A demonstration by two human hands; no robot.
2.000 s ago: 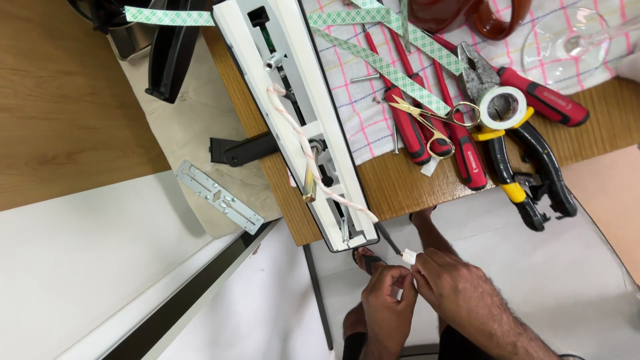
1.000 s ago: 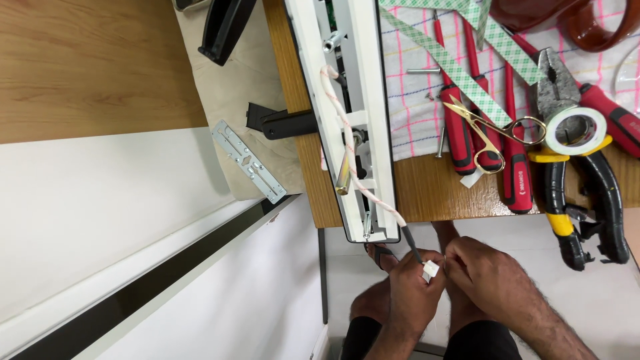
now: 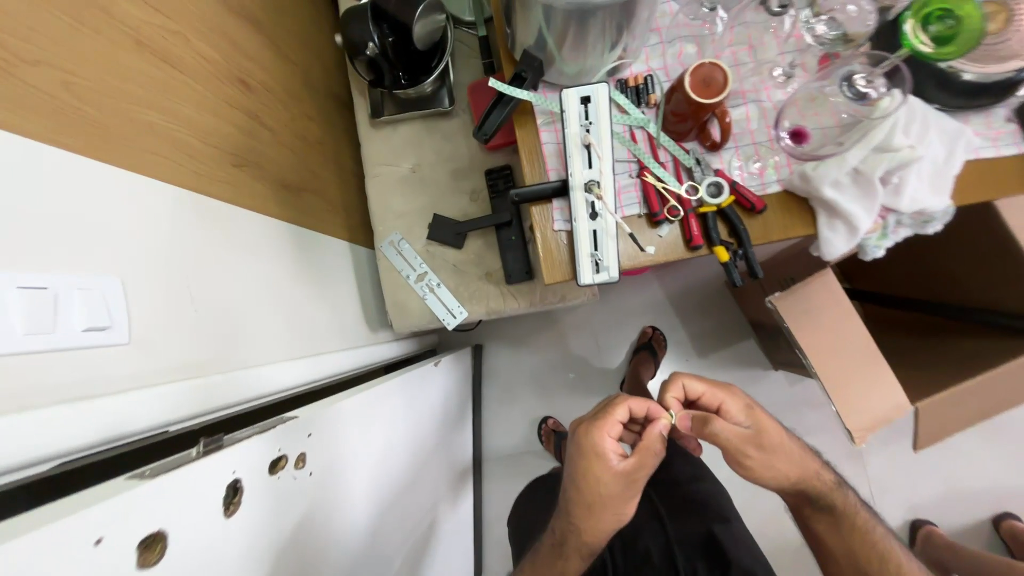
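Fingertips of my left hand [image 3: 616,456] and my right hand [image 3: 732,428] meet above my lap, pinching a tiny pale piece [image 3: 672,416] between them; what it is cannot be told. Beyond them, a long white housing with a black edge [image 3: 592,184] lies on the wooden table's edge. A twisted pale wire [image 3: 612,210] runs out of it to a small white connector [image 3: 650,250]. Gold-handled scissors [image 3: 666,192], red-handled tools [image 3: 690,228], yellow-and-black-handled pliers [image 3: 730,232] and a tape roll [image 3: 714,190] lie to the right of the housing.
A perforated metal plate [image 3: 422,280] and black brackets [image 3: 510,232] lie on the left counter. Brown mug [image 3: 696,100] and wine glasses [image 3: 844,108] stand farther back. An open cardboard box [image 3: 848,352] is at right, a white door with holes [image 3: 336,472] at left. Another person's feet [image 3: 964,544] show lower right.
My hands have let go of the wire's white connector, which now rests by the table edge. They have moved away from the housing, toward my lap. The view has widened and shifted.
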